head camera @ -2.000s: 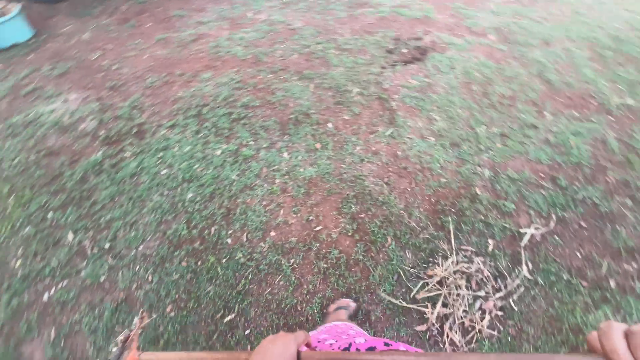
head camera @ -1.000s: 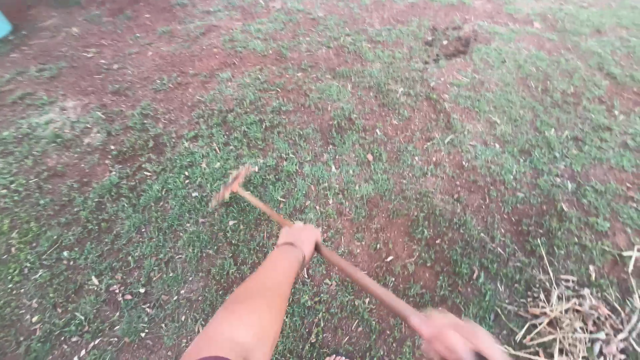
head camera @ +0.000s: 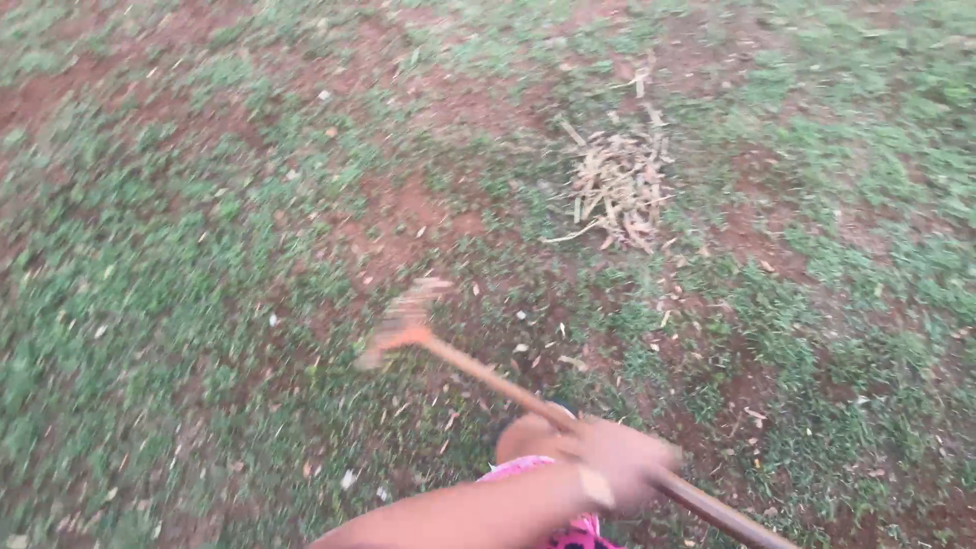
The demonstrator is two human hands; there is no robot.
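Observation:
My left hand (head camera: 629,461) grips the wooden handle of a garden rake (head camera: 503,385), low in the head view and right of centre; the hand is blurred by motion. The handle slants from the lower right edge up to the rake's orange-brown head (head camera: 404,324), which is over patchy grass near the middle. My right hand is out of the frame. Beyond the rake, up and to the right, a pile of dry stalks and twigs (head camera: 621,187) lies on the ground.
Patchy green grass (head camera: 137,320) and bare reddish soil (head camera: 412,213) spread all around, with scattered dry leaves and small pale bits. My knee or leg (head camera: 526,435) and pink patterned clothing (head camera: 576,530) show at the bottom, under the rake handle.
The view has shifted a lot. One second ago both hands were on the handle in view; now only my left hand shows. The dry pile now appears ahead, beyond the rake.

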